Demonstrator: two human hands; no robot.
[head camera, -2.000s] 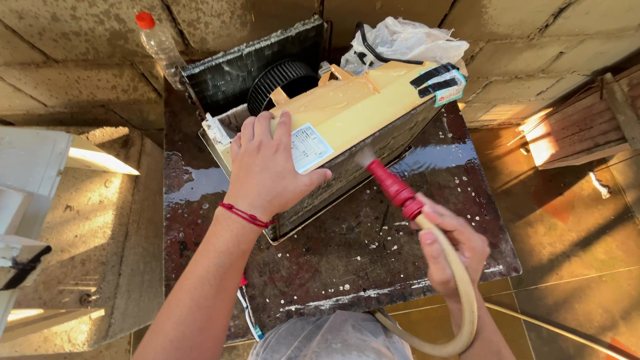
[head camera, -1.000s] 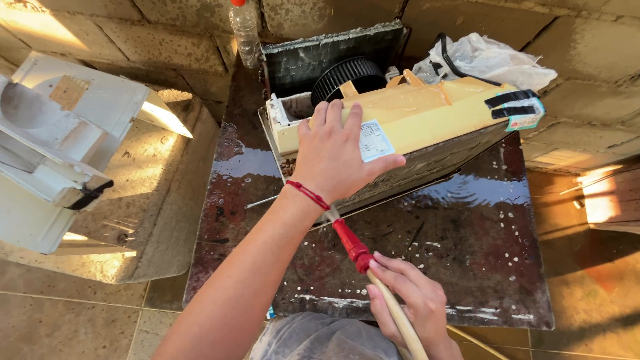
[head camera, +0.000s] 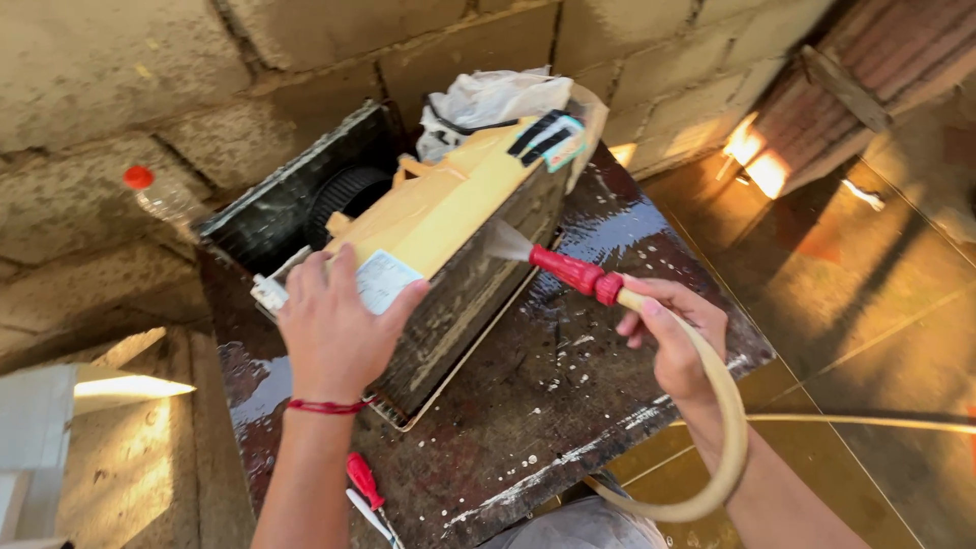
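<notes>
My left hand (head camera: 339, 324) rests on the left end of a yellowed plastic housing (head camera: 442, 206) of an appliance, thumb across its white label (head camera: 385, 280), gripping the edge. My right hand (head camera: 675, 328) holds a beige hose (head camera: 720, 381) just behind its red spray nozzle (head camera: 568, 268). Water sprays from the nozzle onto the dark, dirty side face (head camera: 480, 282) of the unit, which sits tilted on a wet table. Behind the housing a black fan wheel (head camera: 347, 202) shows beside a dark panel (head camera: 305, 183).
A dark wet tabletop (head camera: 526, 427) carries a red-handled screwdriver (head camera: 364, 479) near its front edge. A clear bottle with a red cap (head camera: 164, 198) and a white plastic bag (head camera: 496, 103) are at the back, near the block wall (head camera: 328, 107). White plastic parts (head camera: 34, 442) lie at left.
The nozzle has moved from beside my left wrist to the middle of the unit's dark side. My left hand stays on the housing's left end. The view has shifted.
</notes>
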